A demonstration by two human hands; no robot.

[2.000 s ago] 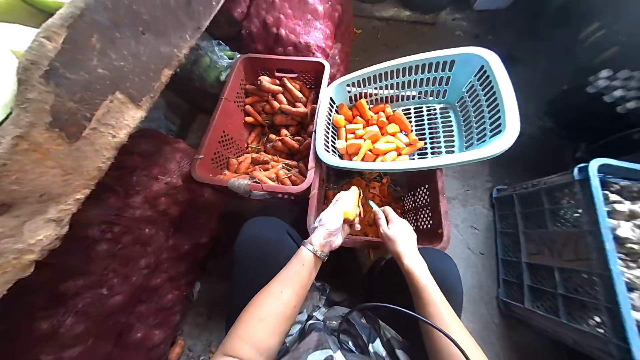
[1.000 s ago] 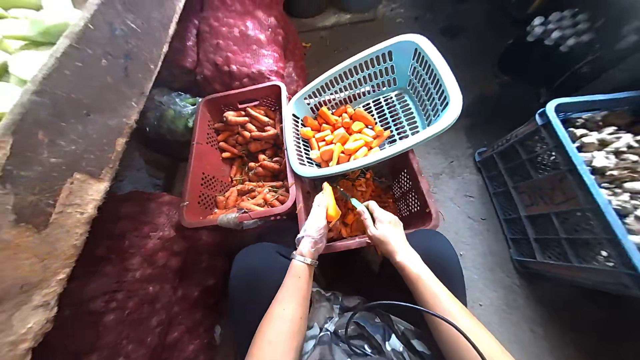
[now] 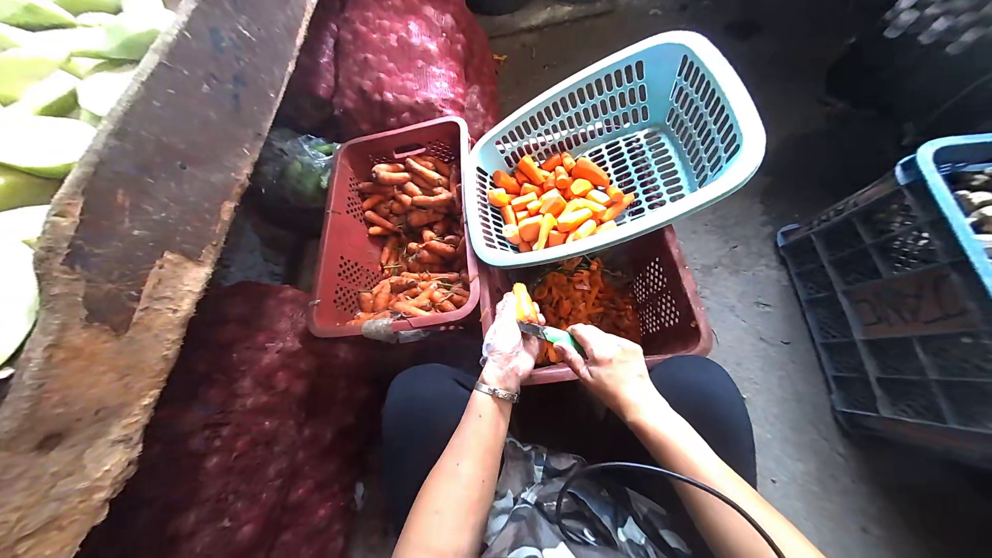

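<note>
My left hand (image 3: 509, 345), in what looks like a thin clear glove, grips a peeled carrot (image 3: 524, 301) that points away from me. The green handle of a small knife or peeler (image 3: 564, 338) is in my right hand (image 3: 608, 364), its dark blade close to the carrot's lower end. Beneath both hands stands a red plastic crate (image 3: 692, 325) with orange peelings (image 3: 590, 298) inside. A light blue plastic basket (image 3: 744, 167) rests across that crate's far part and holds peeled carrot pieces (image 3: 554, 203). Left of it, another red crate (image 3: 329, 271) holds unpeeled carrots (image 3: 422, 232).
Red mesh sacks (image 3: 411, 62) stand behind the crates, and another mesh sack (image 3: 240, 434) lies at the left. A rough wooden board (image 3: 178, 155) runs along the left beside pale green vegetables (image 3: 46, 116). A blue-rimmed dark crate (image 3: 891, 302) stands right. A black cable crosses my lap.
The peeled carrot in my left hand stood out farther above the fingers one second ago; now less of it shows. The blade has come down beside my left hand. Both hands keep their hold.
</note>
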